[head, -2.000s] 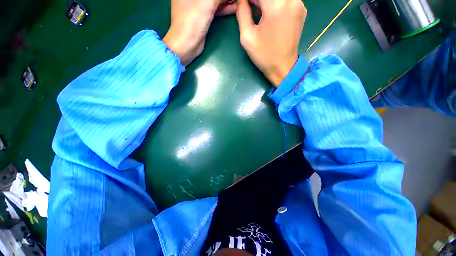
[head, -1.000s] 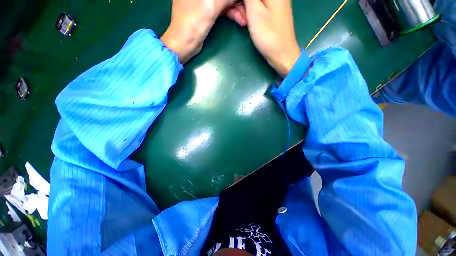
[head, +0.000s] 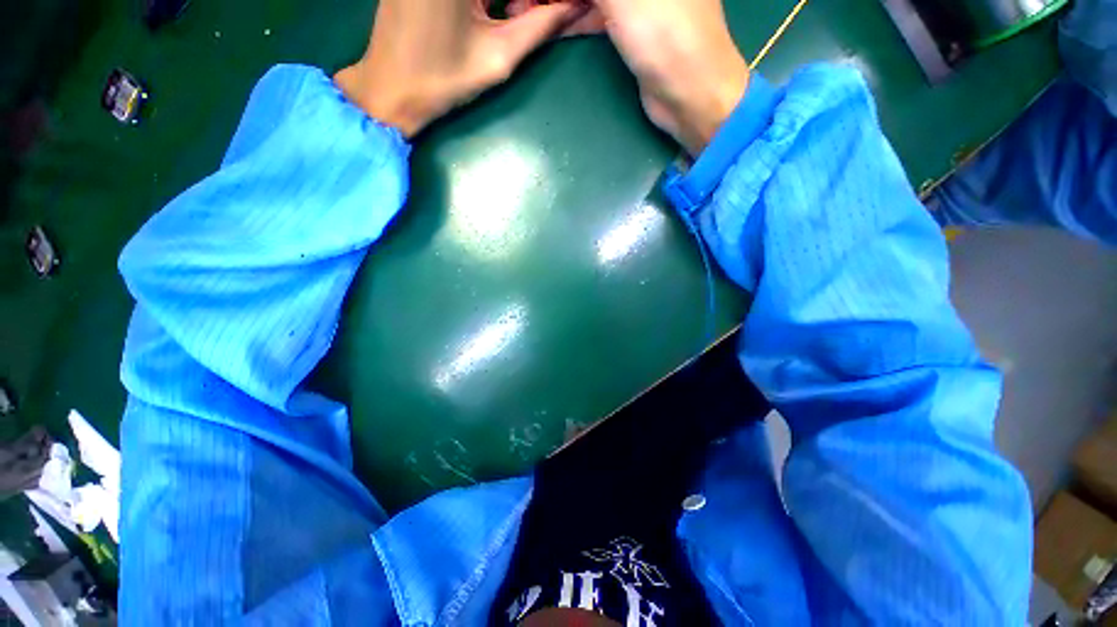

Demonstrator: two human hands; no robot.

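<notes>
My left hand [head: 443,55] and my right hand [head: 676,59] are at the top edge, partly cut off by it, with their fingertips together. A small dark thing shows between the left fingers at the very edge; too little of it is visible to name it. Small dark electronic units lie singly on the left of the green mat: one at the upper left [head: 124,96], one lower down [head: 42,251], and a part of one at the left edge [head: 6,398]. A blue strap [head: 730,132] is around my right wrist, with a thin blue cord.
A yellow stick [head: 777,34] lies right of my right hand. A silver reel with a green rim [head: 1002,17] is at the upper right. White scraps [head: 92,505] lie lower left. A person's blue sleeve [head: 1035,165] is at right. Cardboard boxes [head: 1078,539] are lower right.
My left hand and forearm have shifted left. The view has moved, so the units at left sit lower and further left, the reel sits higher, and another dark piece shows at the top left.
</notes>
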